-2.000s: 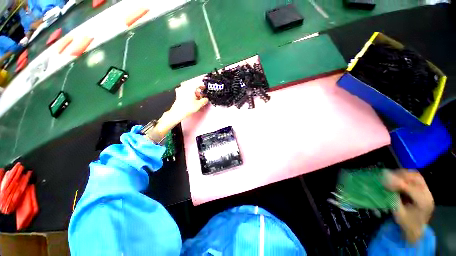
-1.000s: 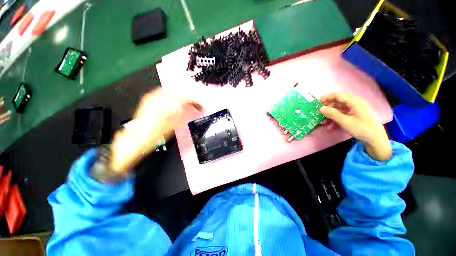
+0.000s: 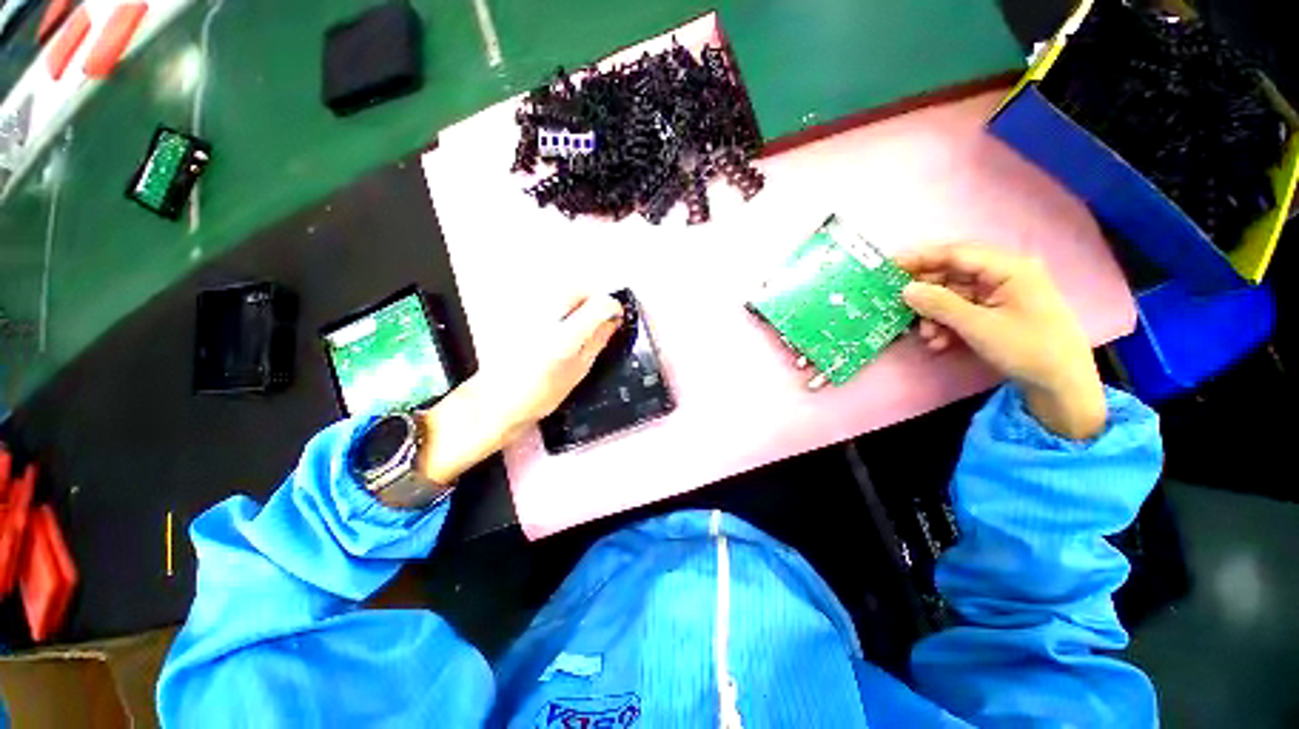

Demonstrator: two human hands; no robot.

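A black bottom housing (image 3: pixel 616 396) lies on the pink work mat (image 3: pixel 712 453). My left hand (image 3: pixel 570 346) is over its upper left part, fingertips at its top edge; whether a small black part is between them I cannot tell. My right hand (image 3: pixel 997 316) holds a green circuit board (image 3: pixel 838 302) by its right edge, above the mat, right of the housing. A tangled pile of black toothed plastic strips (image 3: pixel 648 131) lies at the mat's far edge, with one pale-marked strip on it.
A board-in-housing unit (image 3: pixel 388 356) and an empty housing (image 3: pixel 240 339) are on the black bench at left. The green conveyor (image 3: pixel 285 157) carries a black block (image 3: pixel 372 57) and another unit (image 3: pixel 168 172). A blue parts bin (image 3: pixel 1111 185) stands right. Orange-red pieces (image 3: pixel 43 563) lie left.
My right hand has brought the board from the lower right to over the mat. My left hand has left the strip pile, passed left, and come to the housing. The belt items have shifted left.
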